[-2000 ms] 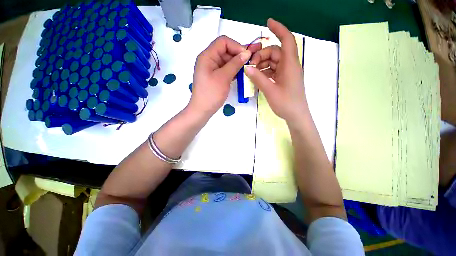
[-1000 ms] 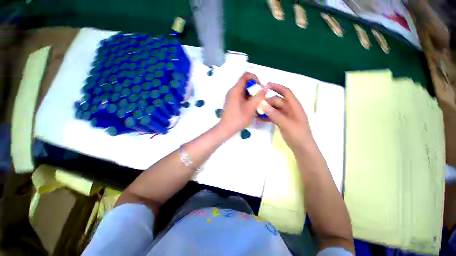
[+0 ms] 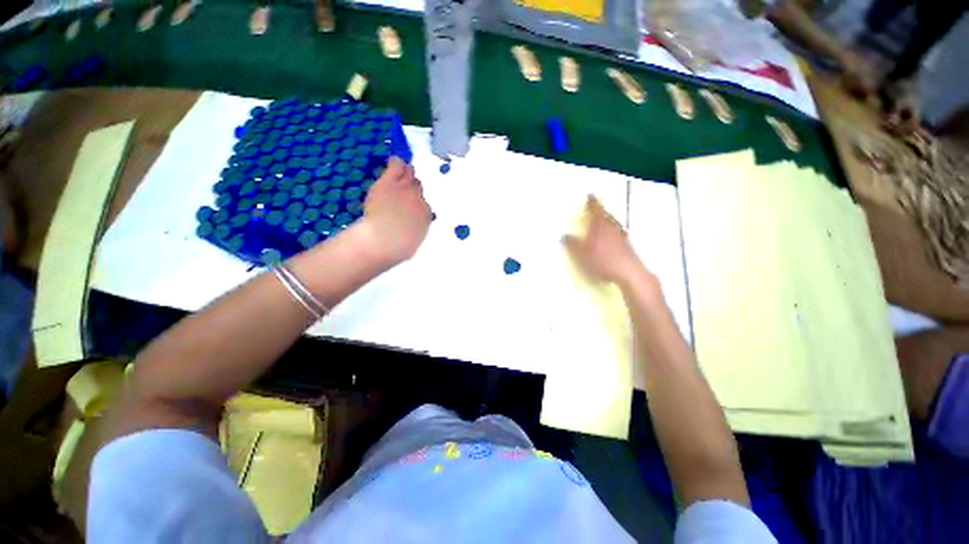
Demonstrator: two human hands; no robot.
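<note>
The block of blue batteries (image 3: 303, 175) stands on the white sheet at left, dark round ends showing. My left hand (image 3: 398, 215) is at its right edge, fingers curled against the batteries; whether it grips one is hidden. My right hand (image 3: 601, 242) is over the upper part of the pale yellow adhesive strip (image 3: 590, 367), fingers bent down at it and blurred; whether they hold a piece cannot be told. One blue battery (image 3: 558, 135) lies on the green belt beyond the sheet.
A fanned stack of yellow sheets (image 3: 786, 308) lies at right. Dark discs (image 3: 512, 266) lie mid-sheet. A grey post (image 3: 449, 85) stands behind. Tan workpieces (image 3: 626, 85) lie along the belt (image 3: 489, 101). A spare strip (image 3: 80, 250) lies far left, yellow scraps (image 3: 278, 468) below.
The battery my hands held together is no longer between them. My left hand has moved left to the block, my right hand to the strip. A blue battery now shows on the belt. The view has shifted.
</note>
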